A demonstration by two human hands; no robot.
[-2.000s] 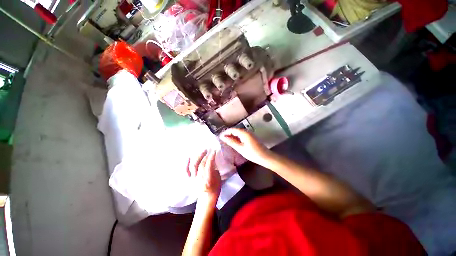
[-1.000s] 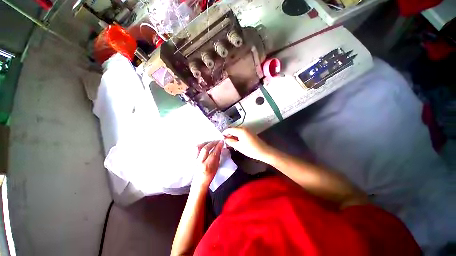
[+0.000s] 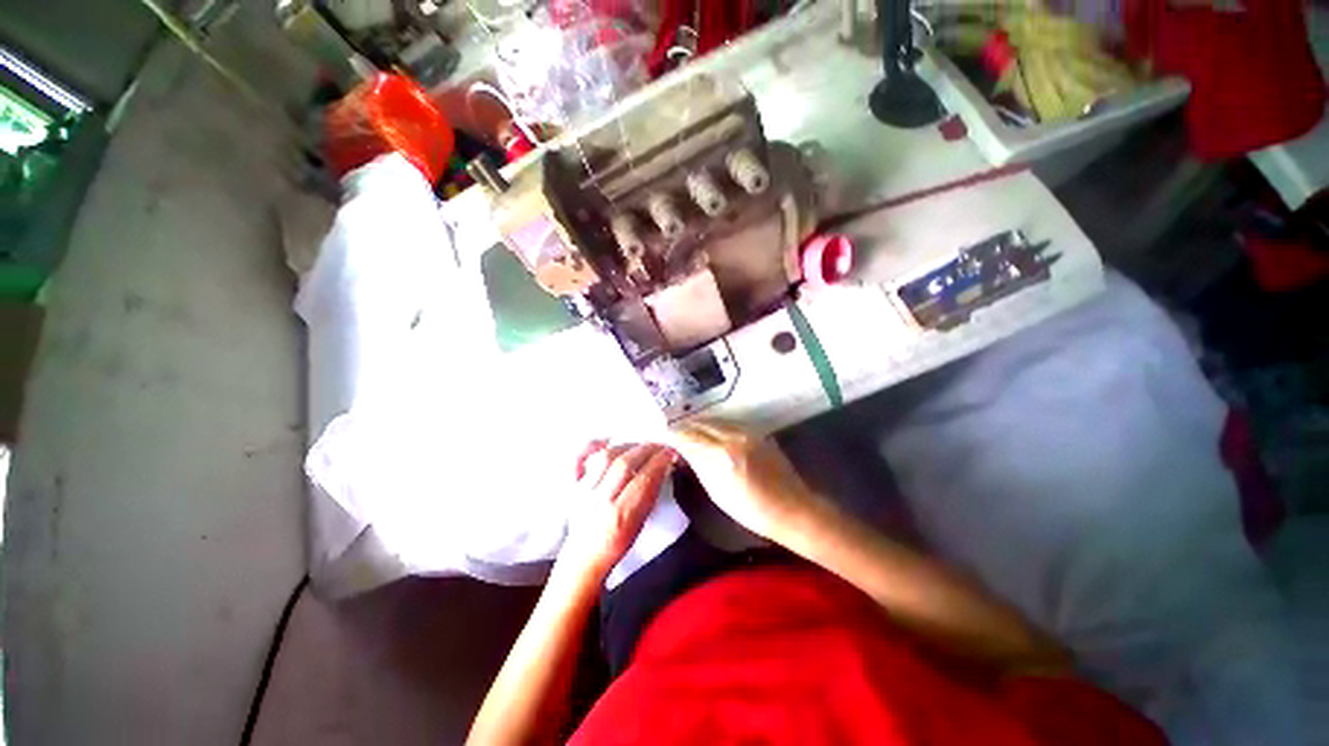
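White fabric (image 3: 437, 423), overexposed, lies over the table left of the overlock machine (image 3: 678, 219) and reaches to my hands. My left hand (image 3: 620, 488) is at the table's front edge with its fingers on the fabric's near edge. My right hand (image 3: 736, 466) meets it there, fingertips on the same edge. A small flap of fabric hangs below my left hand. The fingertips are partly hidden and the cloth between them is too bright to make out. The needle area (image 3: 605, 313) is beyond the hands, with no fingers at it.
Whitish lint (image 3: 671, 382) sits in the opening at the table's front. A pink-red ring (image 3: 826, 260) and small metal tools (image 3: 974, 280) lie right of the machine. A large white cloth pile (image 3: 1064, 481) is right of my lap. An orange-red bag (image 3: 386, 124) is back left.
The camera view has shifted. Both hands have drawn back from the machine toward my body and come close together at the fabric edge. The lint opening is now uncovered.
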